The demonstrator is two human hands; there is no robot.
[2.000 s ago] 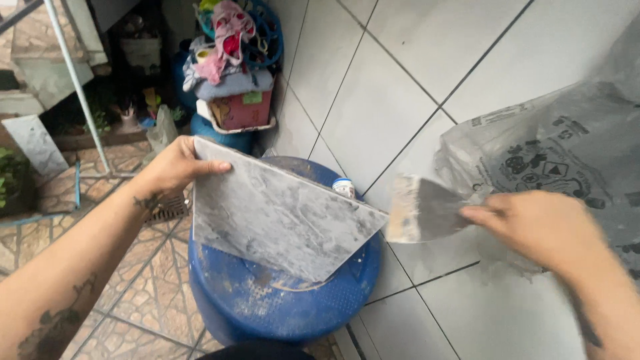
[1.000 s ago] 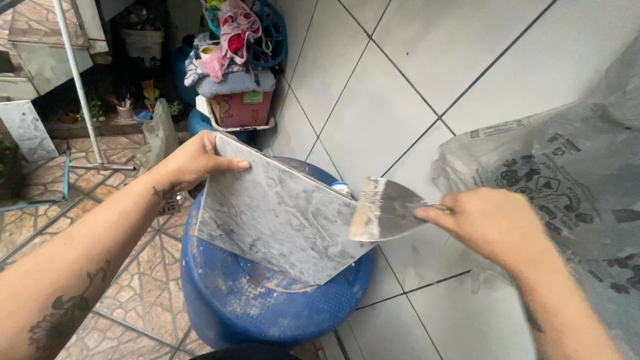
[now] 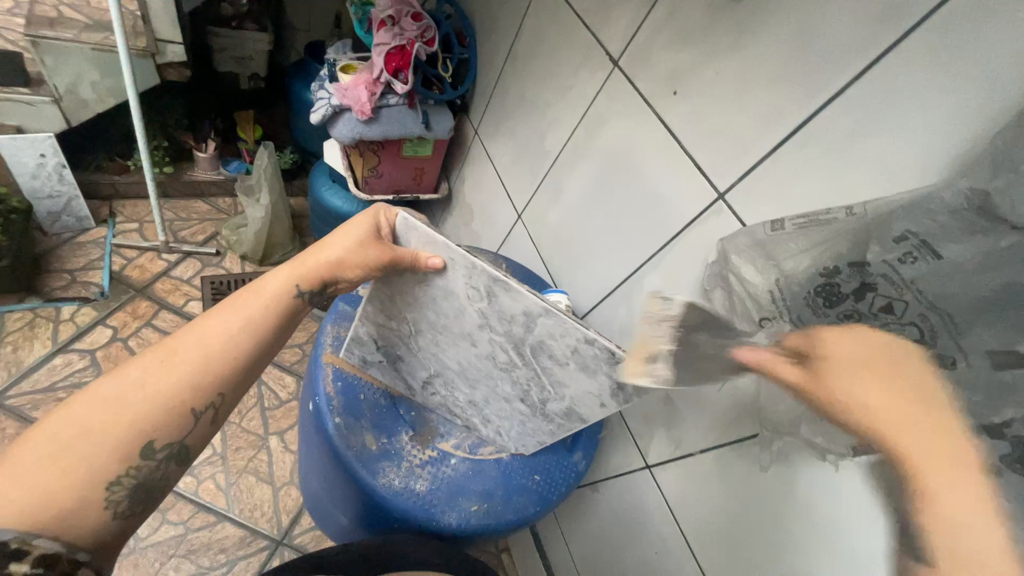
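Observation:
My left hand [image 3: 376, 252] grips the upper left corner of a grey marbled ceramic tile [image 3: 488, 344], thumb on its patterned face. The tile is held tilted over a blue plastic drum [image 3: 448, 504], whose top is dusted with dried residue. In my right hand [image 3: 848, 384], blurred, is a putty knife [image 3: 696, 344]; its blade carries pale mortar along the edge and lies by the tile's right corner. Whether blade and tile touch, I cannot tell. Behind the tile's upper edge shows part of a small container with a blue rim [image 3: 558, 300]. The tile's back is hidden.
A white tiled wall [image 3: 624, 184] runs along the right, with a grey printed plastic bag [image 3: 872, 280] against it. Further back stand a pink box [image 3: 400, 166] heaped with cloths, a plastic bag [image 3: 262, 208] and a squeegee [image 3: 144, 128]. Another marbled tile [image 3: 44, 180] leans at far left.
The putty knife was over the tile's right part one second ago and is now at its right corner, further right. My left hand has kept its hold on the tile.

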